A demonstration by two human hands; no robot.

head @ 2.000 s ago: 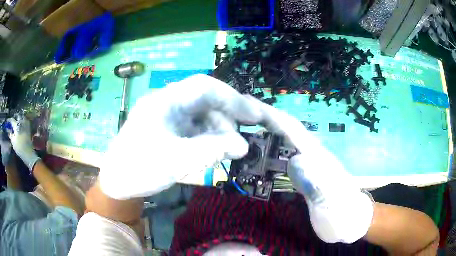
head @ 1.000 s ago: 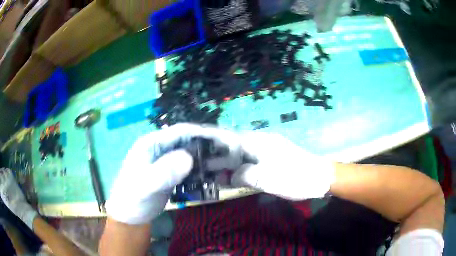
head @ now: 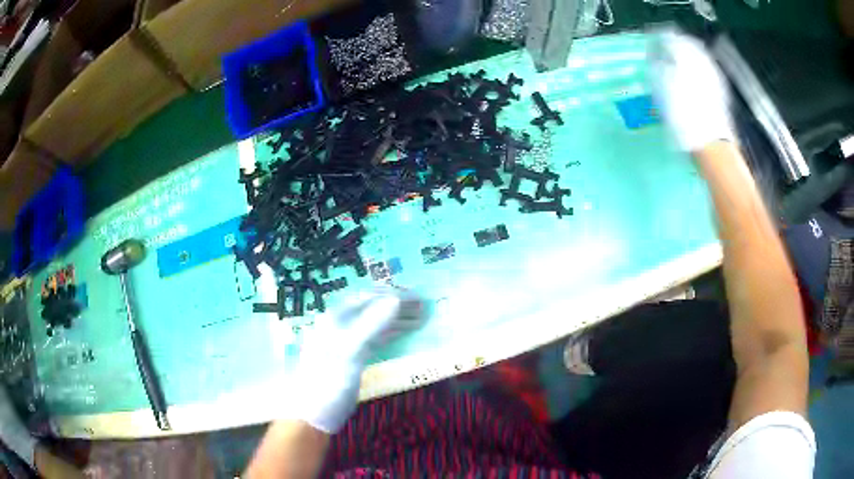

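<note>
My left hand, in a white glove, is low over the mat's front edge, blurred. Something dark grey shows at its fingertips; I cannot tell if it is a held part or the glove's grey tips. My right hand, also white-gloved and blurred, is stretched out to the far right, beside long silvery metal strips. I cannot tell if it holds anything. The black housing unit cannot be made out. A loose heap of black forked pieces lies mid-bench, ahead of my left hand.
A mallet lies at left, beyond it small black and orange-red parts. A blue bin and silvery fasteners stand behind the heap. Another blue bin and cardboard boxes are at back left. A neighbour's forearm shows bottom left.
My hands, earlier together around the black unit, are now apart. The right has reached away to the far right; the unit no longer shows. The view has swung to the right.
</note>
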